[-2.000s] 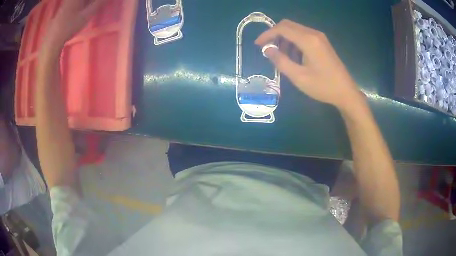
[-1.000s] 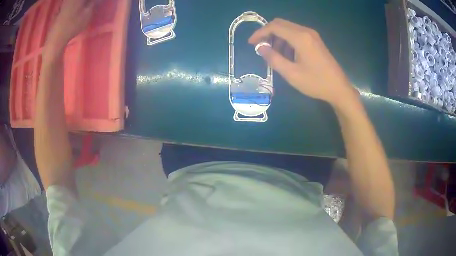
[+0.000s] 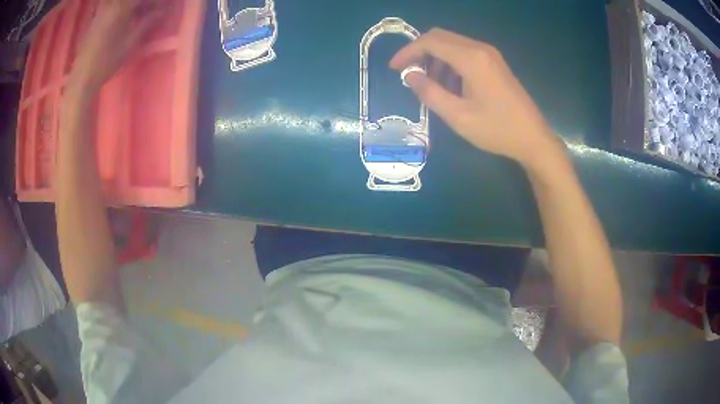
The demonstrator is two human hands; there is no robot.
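Observation:
A silver-white loop frame [image 3: 394, 162] with a blue band across its lower disc lies flat on the dark green bench in front of me, rounded top away from me. My right hand [image 3: 466, 87] is over the frame's upper right side, with a small white ring [image 3: 412, 76] between thumb and fingers. My left hand [image 3: 118, 35] is over the upper part of the red compartment tray [image 3: 150, 118]. It is blurred and near the top edge, and its fingertips are unclear, so I cannot tell if it holds anything.
A second loop frame [image 3: 249, 39] is cut off by the top edge. A brown-edged box [image 3: 629, 79] full of white pieces [image 3: 680, 99] stands at the right. The bench's near edge runs in front of my body. A shiny bundle [image 3: 527, 327] is below it. Part of another person [image 3: 28, 272] shows at left.
The whole view has shifted slightly, moving bench items left in the picture. My left hand has shifted slightly over the tray. My right hand still holds the ring by the frame.

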